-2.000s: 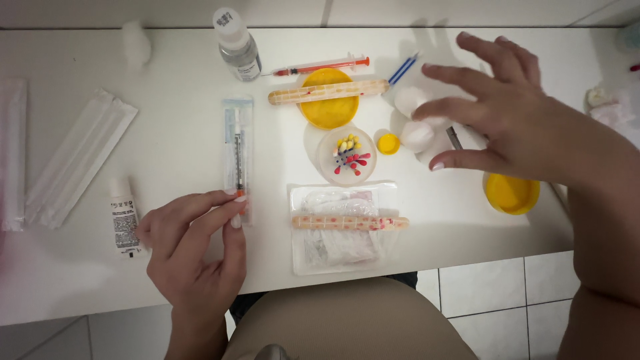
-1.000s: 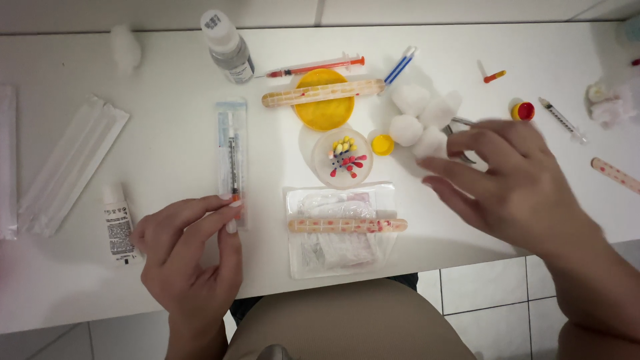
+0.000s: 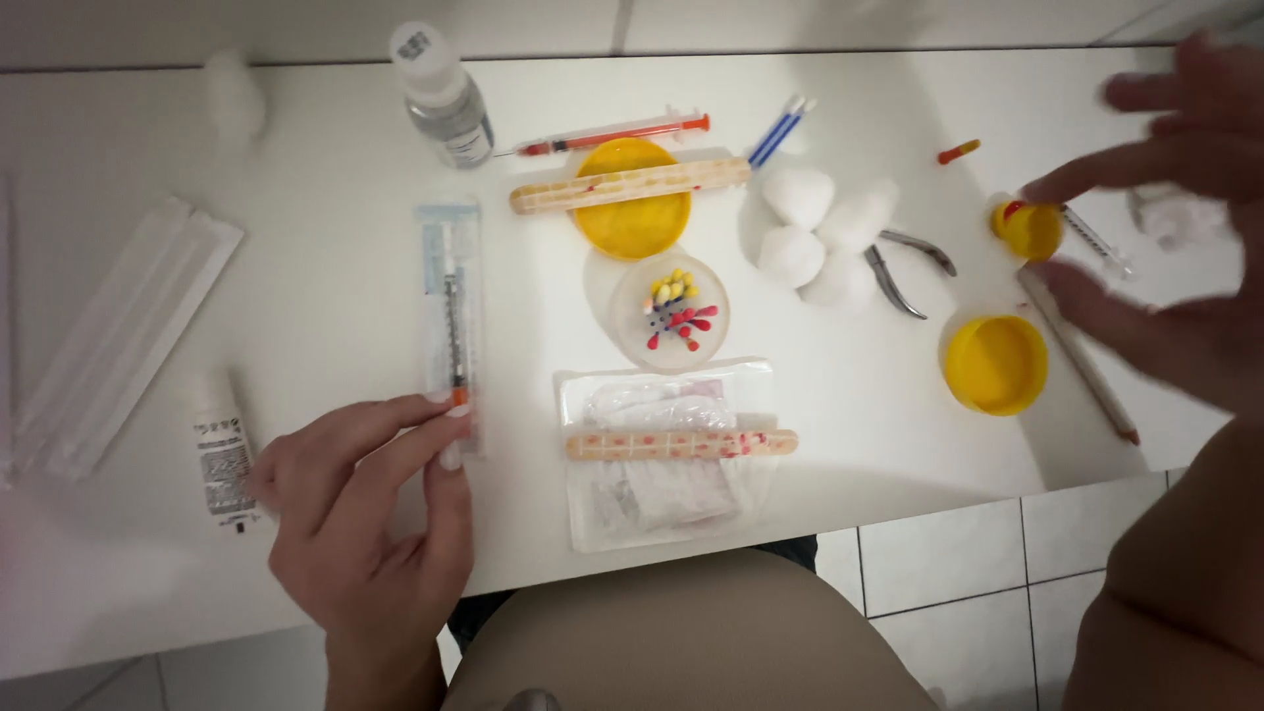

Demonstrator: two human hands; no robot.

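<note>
My left hand (image 3: 380, 504) pinches the orange end of a small syringe (image 3: 454, 326), which lies upright in view on its clear and blue wrapper. At the right, my blurred right hand (image 3: 1165, 227) has a small yellow cap (image 3: 1033, 233) between thumb and forefinger, above a similar cap with red in it. Just beyond lies another syringe (image 3: 1091, 237). A round clear dish (image 3: 721, 326) holds red and yellow tipped pieces. Patterned sticks lie across a yellow lid (image 3: 632, 232) and a clear tray (image 3: 583, 513). Metal nippers (image 3: 894, 281) touch the cotton balls (image 3: 798, 197).
A clear bottle (image 3: 449, 114) and a red-filled syringe (image 3: 632, 133) are at the back. On the left are a white tube (image 3: 225, 459), wrapped packets (image 3: 128, 336) and cotton (image 3: 235, 99). A yellow lid (image 3: 995, 365) and a pencil (image 3: 1081, 355) lie near the right front edge.
My right hand has moved right, away from the cotton balls. The small yellow cap that stood beside the clear dish is now in its fingers. My left hand stays at the syringe.
</note>
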